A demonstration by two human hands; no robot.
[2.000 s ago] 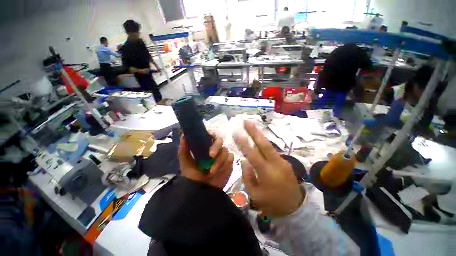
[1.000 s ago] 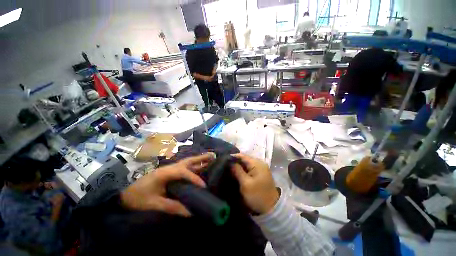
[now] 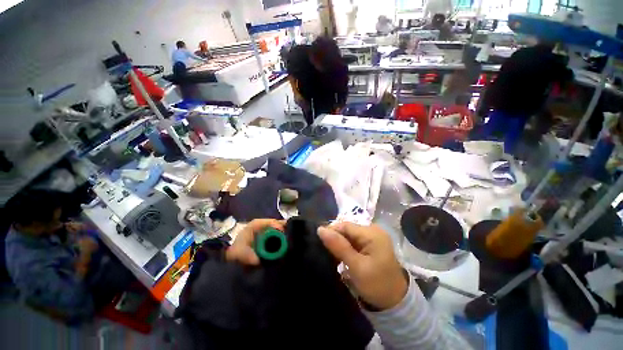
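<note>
A dark thread cone with a green end ring (image 3: 271, 244) points its open end at me. My left hand (image 3: 247, 240) is closed around it, partly hidden behind the cone and the cloth. A black garment (image 3: 273, 301) hangs over my left arm and fills the bottom middle. My right hand (image 3: 365, 263) pinches the garment's raised edge between thumb and fingers, just right of the cone. The cone lies beside this edge. Any loose thread end is too small to tell.
An orange cone (image 3: 514, 234) and a black round holder (image 3: 432, 229) stand at right. White cut pieces (image 3: 348, 174) and dark cloth lie on the table ahead. A grey sewing machine (image 3: 147, 217) and a seated person are at left. Other people stand farther back.
The cone went from upright to lying along the garment, its green end now facing me. My right hand, earlier open in the air, now holds the garment edge. The view has shifted.
</note>
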